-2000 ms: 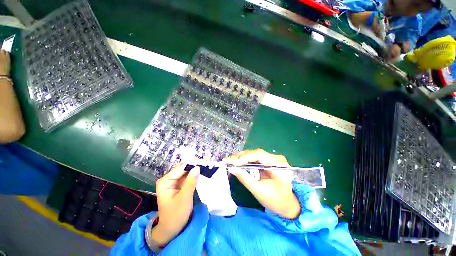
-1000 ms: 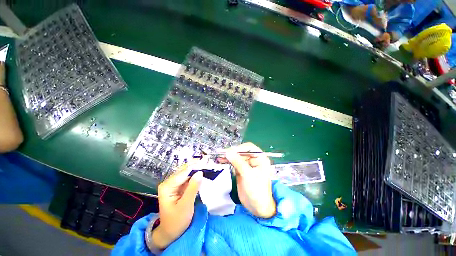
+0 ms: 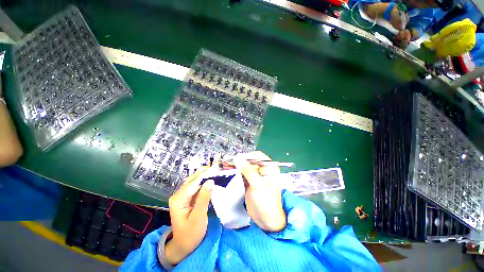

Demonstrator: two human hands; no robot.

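My left hand (image 3: 190, 202) holds a limp white release liner (image 3: 230, 204) with a black patch at its top edge. My right hand (image 3: 264, 192) holds slim tweezers (image 3: 277, 163), their tips over the top of the liner near my left fingertips. What lies between the tips is too small to tell. A clear blister tray (image 3: 212, 114) filled with small dark parts lies just beyond my hands. A sticker strip (image 3: 314, 181) with a pale border and grey centre lies flat to the right of my right hand.
Another clear tray (image 3: 63, 79) lies at left, beside another person's arm (image 3: 7, 133). A black tray stack (image 3: 395, 170) stands at right, with a filled clear tray (image 3: 448, 164) leaning on it. An orange-brown scrap (image 3: 361, 212) lies near the bench edge. A yellow object (image 3: 452, 38) and another worker are across the line.
My right hand has moved off the sticker strip, which now lies on the bench, and the tweezers have swung over the liner. My left hand keeps the liner in nearly the same place.
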